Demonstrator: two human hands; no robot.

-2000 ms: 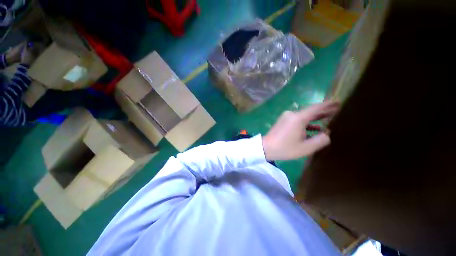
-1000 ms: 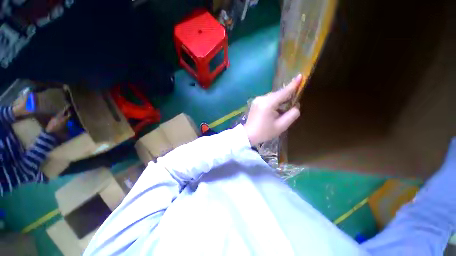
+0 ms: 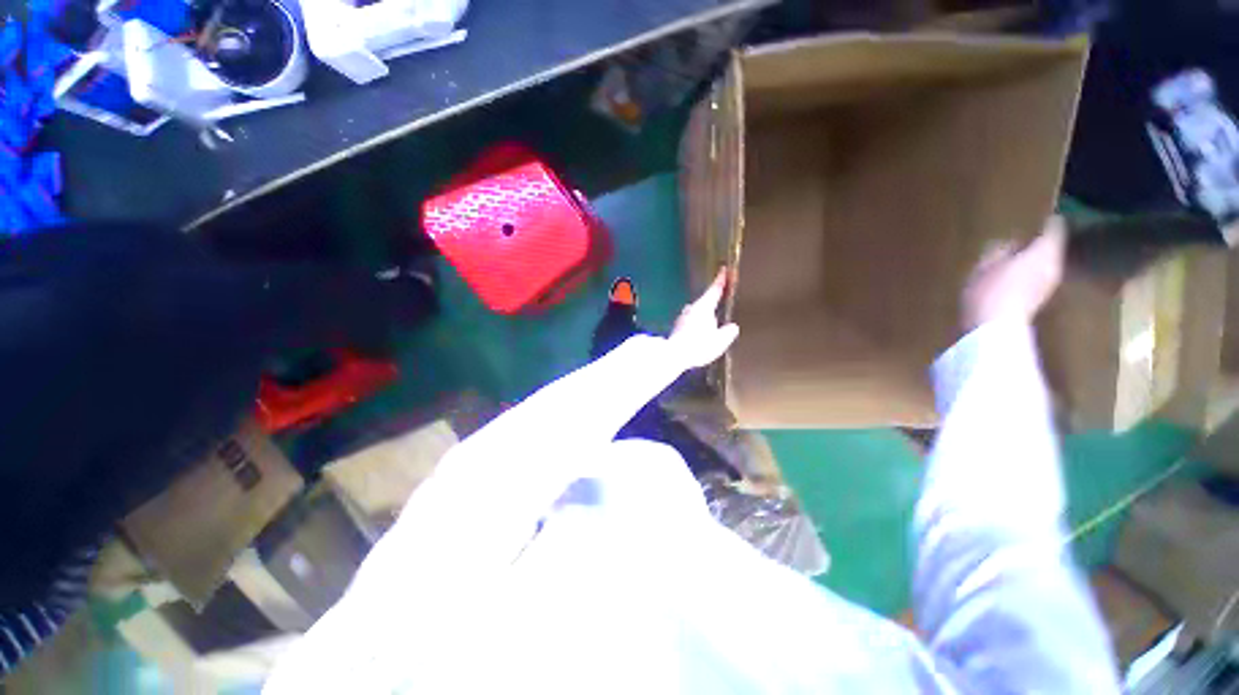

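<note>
A large open brown carton is held in front of me, its opening facing me. It looks empty inside. My left hand grips its left rim with the fingers on the edge. My right hand is at its right rim, slightly blurred, and holds that side. The carton's outer sides are mostly hidden.
A dark bench with white units and blue film runs across the upper left. A red stool stands below it. Open cartons lie at lower left, and a taped carton is at right. A person in dark clothes is at left.
The carton has swung from the right edge to the centre right, showing its whole opening. My right hand has come into view on its right rim. The view has turned towards the bench and stool.
</note>
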